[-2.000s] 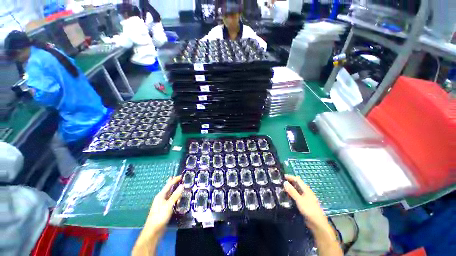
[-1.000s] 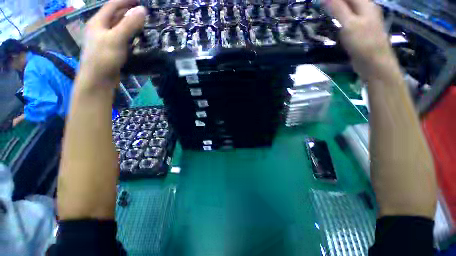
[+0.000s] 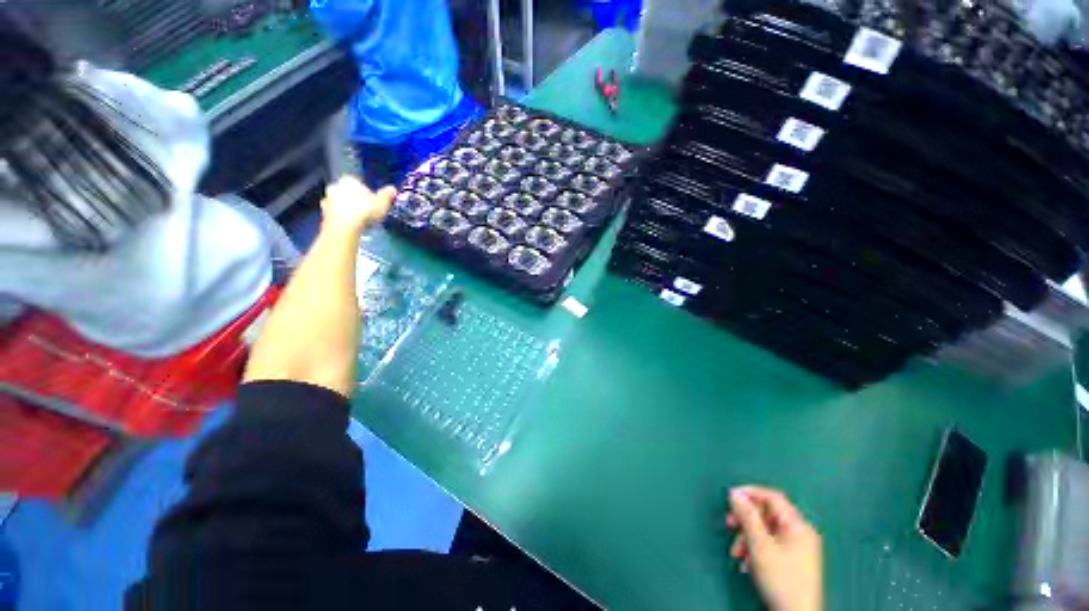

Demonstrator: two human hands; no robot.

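A black tray of silvery units [image 3: 514, 191] lies at the left of the bench. My left hand [image 3: 356, 205] is at its near left corner, arm stretched out; whether the fingers touch or grip the tray cannot be told. My right hand [image 3: 779, 543] is over the green mat at the lower right, fingers loosely curled, holding nothing. A tall stack of black trays with white labels [image 3: 836, 203] stands at the upper right, with silvery units on top.
A clear gridded tray [image 3: 466, 370] with small dark parts lies near the bench's left edge. A phone [image 3: 953, 492] lies at right. Red-handled pliers [image 3: 608, 90] lie at the far side. A person in grey [image 3: 179, 275] is close at left, beside red crates [image 3: 131, 400].
The view has turned left. My hands have let go of the tray that they held above the stack. My left hand has reached to the left tray; my right hand has come down over the mat.
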